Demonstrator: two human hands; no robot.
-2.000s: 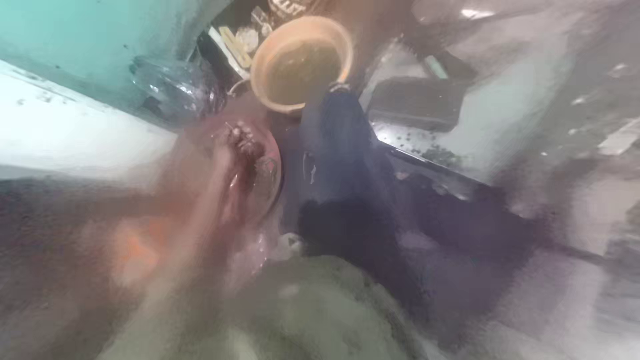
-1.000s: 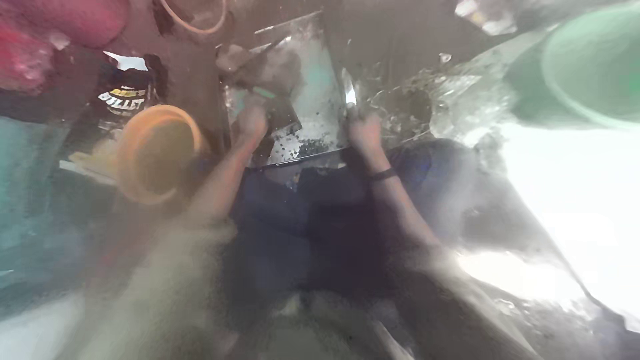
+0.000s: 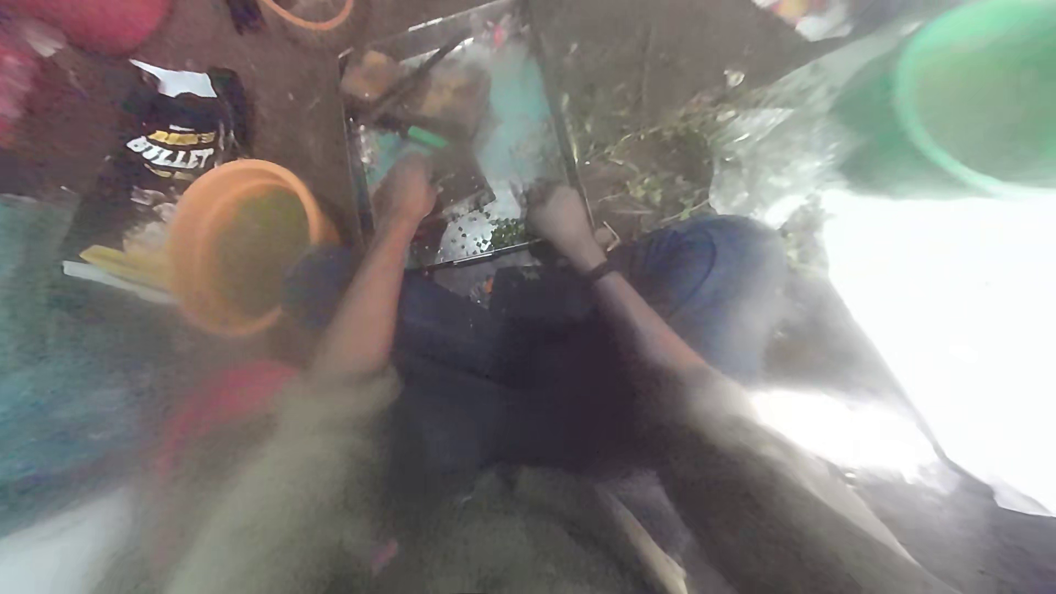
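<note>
A shallow rectangular tray with a dark rim [image 3: 569, 148] lies in front of my knees, its surface pale and wet-looking. My left hand [image 3: 406, 191] is closed-looking at the tray's left part, beside a dark flat object [image 3: 462, 181]; whether it grips that object cannot be told. Just beyond the hand is a short green piece, perhaps a handle [image 3: 426, 137]. Over the tray's near right corner, my right hand [image 3: 561, 216] has its fingers curled down, and blur hides anything in them. Small chopped green bits [image 3: 507, 233] lie beside it. Brownish lumps [image 3: 450, 89] sit at the far left.
An orange tub [image 3: 318, 214] with greenish contents stands left of the tray, near a black bag bearing writing [image 3: 173, 148]. Leafy stems [image 3: 652, 169] and clear plastic [image 3: 751, 165] lie at the right. Farther right is a large green tub [image 3: 907, 107]. A red rounded object [image 3: 107, 21] is at upper left.
The view has swung widely since the oldest frame, where a hand was over a reddish basin. Since one second ago my right hand has moved left; a bright narrow object beside it then no longer shows.
</note>
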